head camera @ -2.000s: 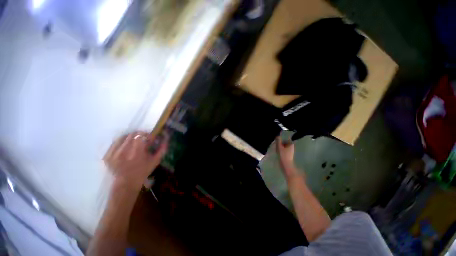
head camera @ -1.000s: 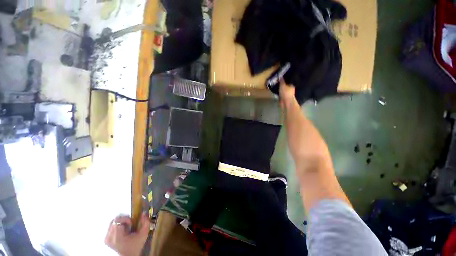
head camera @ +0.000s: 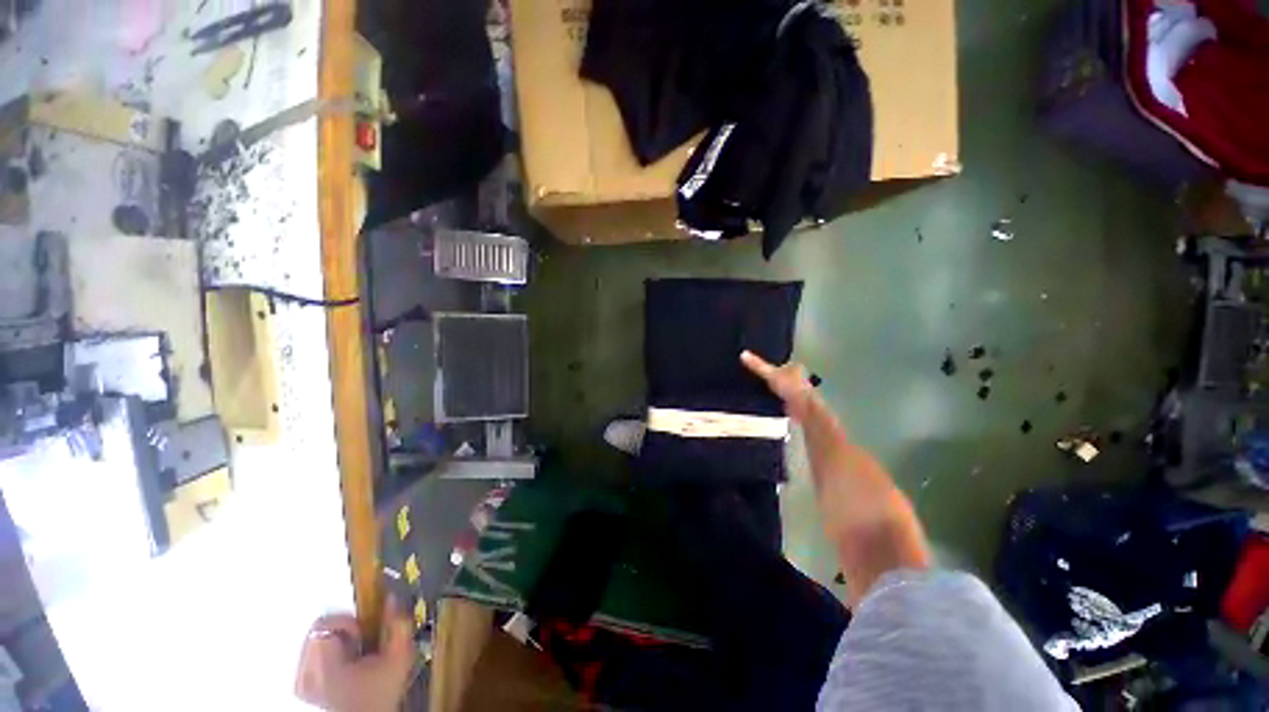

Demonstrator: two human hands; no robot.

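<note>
A flat black garment bundle (head camera: 721, 341) with a pale tie strip (head camera: 717, 423) around it lies in front of me, above the floor. My right hand (head camera: 777, 378) is at its right edge, thumb on top; the other fingers are hidden under it. My left hand (head camera: 358, 662) holds the wooden edge of the white machine table (head camera: 341, 278) at the lower left. A loose black garment heap (head camera: 814, 125) with a white-printed band lies on a brown carton (head camera: 912, 104) at the top.
Grey foot pedals (head camera: 482, 366) stand under the table. Green and black garments (head camera: 522, 549) lie over a carton at the bottom. A dark bundle with white print (head camera: 1099, 570) is at the lower right, red and white pieces (head camera: 1208, 84) at the upper right. Dark scraps dot the floor.
My right hand has left the black heap on the carton and moved back down to the tied bundle. The view has turned and shifted. My left hand stays on the table edge.
</note>
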